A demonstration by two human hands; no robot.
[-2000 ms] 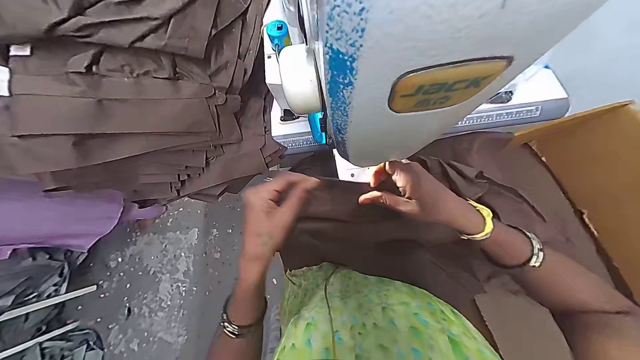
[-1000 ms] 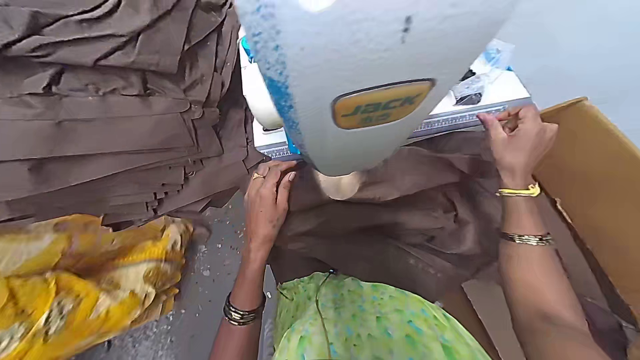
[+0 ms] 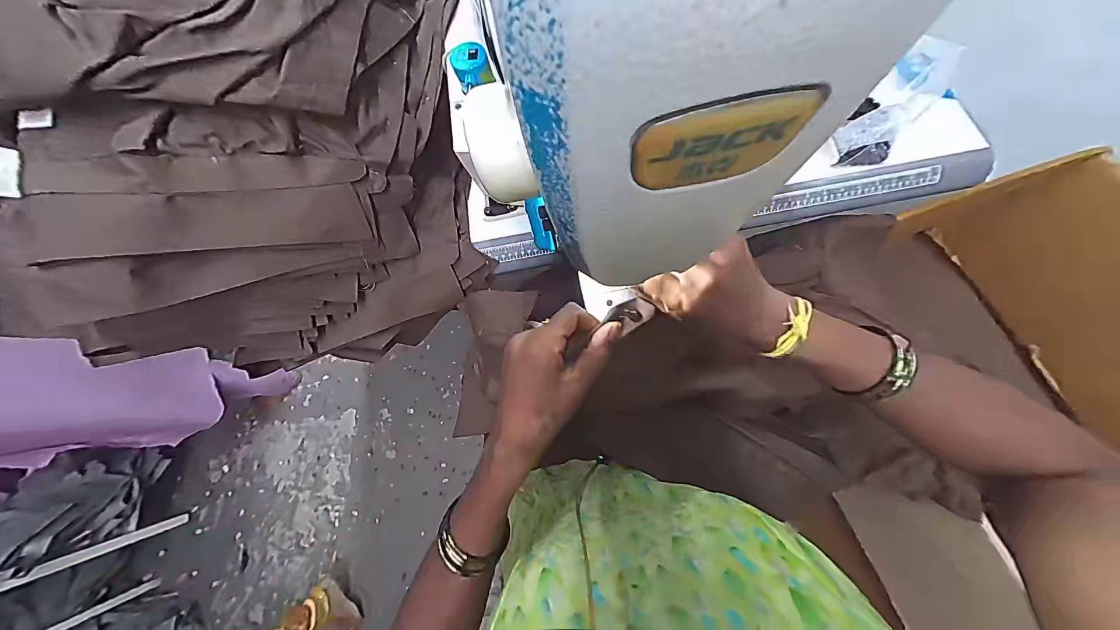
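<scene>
Under the white-and-blue head of a Jack sewing machine (image 3: 691, 52), my two hands are close together. My left hand (image 3: 547, 376) pinches brown fabric at its fingertips, beside a small shiny metal part (image 3: 605, 299) that may belong to the machine or be a hand tool. My right hand (image 3: 717, 284), blurred, is bent at the other side of that metal part; what its fingers hold is unclear. Brown fabric (image 3: 700, 376) hangs below both hands, over my lap and toward the right. The needle area is hidden.
A tall pile of folded brown fabric pieces (image 3: 201, 201) stands at the left. Below it lie purple cloth (image 3: 105, 394) and dark crumpled material (image 3: 70, 507). A cardboard box (image 3: 1041, 271) is at the right. A clear plastic bag (image 3: 884, 114) rests on the machine bed.
My right hand has come from the far right edge of the machine bed in to the middle, near my left hand. The yellow patterned cloth at lower left has mostly gone from view.
</scene>
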